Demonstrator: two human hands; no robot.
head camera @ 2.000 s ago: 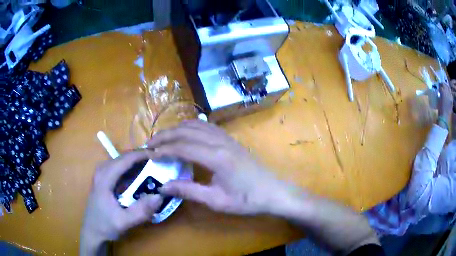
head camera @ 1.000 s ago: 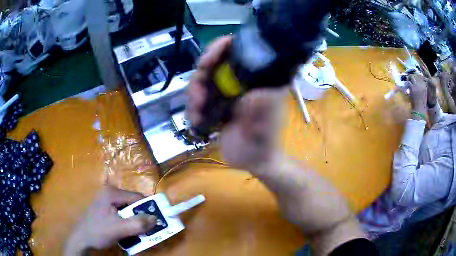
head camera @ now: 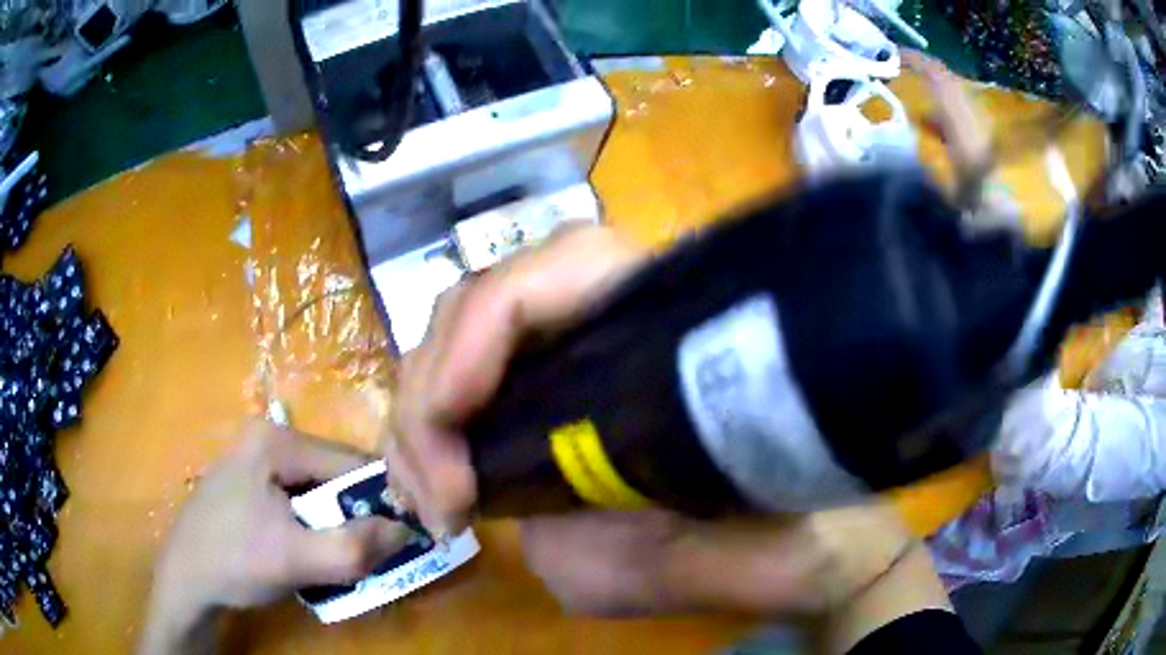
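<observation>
My left hand holds the white housing on the orange table, thumb pressed on the black button pad in it. The housing's lettering faces me. My right hand is wrapped around the black electric screwdriver with a yellow band and pale label. The screwdriver lies tilted, its front end towards the housing. Its tip is hidden by my right fingers, so I cannot tell if it touches. A white stick-like arm shows behind my left hand.
The screw feeder stands behind my right hand. A pile of black button pads lies at left. White housings lie at the back right. Another person's hand reaches near them; a pale sleeve shows at right.
My right hand has brought the screwdriver from near the feeder down to the housing, tilting it sideways. My left hand still holds the housing. The other person's hand has moved towards the back housings.
</observation>
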